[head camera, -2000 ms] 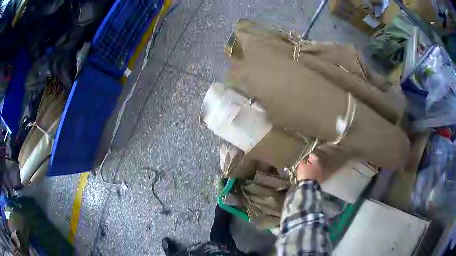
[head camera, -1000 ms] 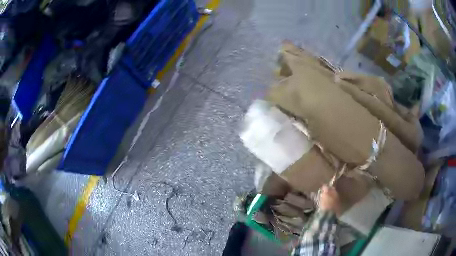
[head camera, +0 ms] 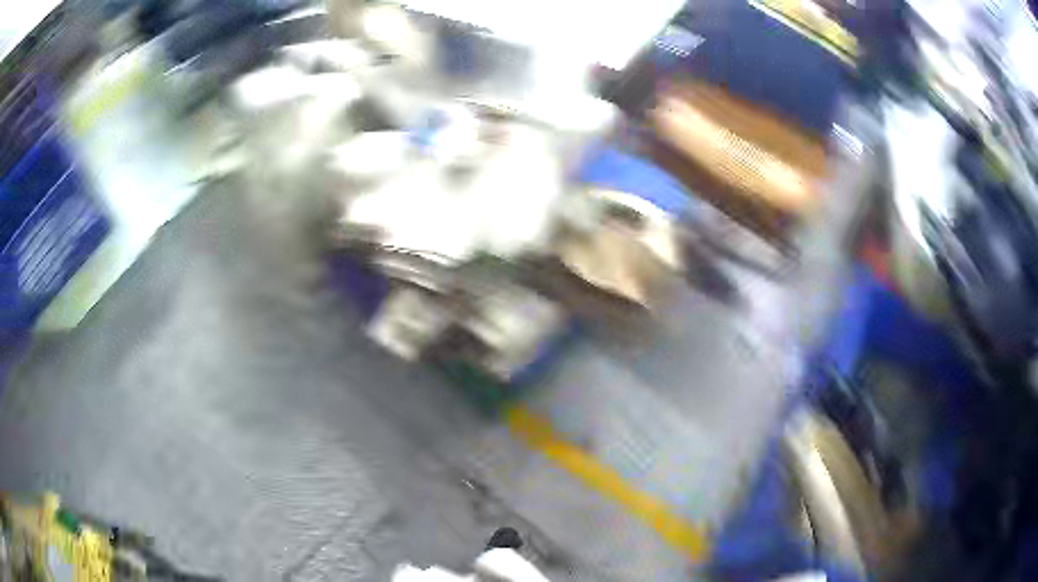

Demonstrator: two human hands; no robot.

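The view is strongly blurred and neither of my hands can be made out. A heap of white and beige pieces lies ahead at the upper centre, too smeared to name its parts. A pale beige roll, perhaps a bundle of cut parts, shows at the lower right beside a blue crate. Small white shapes and a dark tip show at the bottom edge; I cannot tell what they are.
Grey floor spreads at the left and lower centre. A yellow floor line runs down to the right. A brown, box-like thing is at the upper right. Blue crate-like shapes stand at the far left. Yellow material shows at the lower left.
The view has swung away from the large brown tied bundles and the green crate. The hand in the plaid sleeve at the bundle's tie has left the picture. The blue crate now shows at the lower right.
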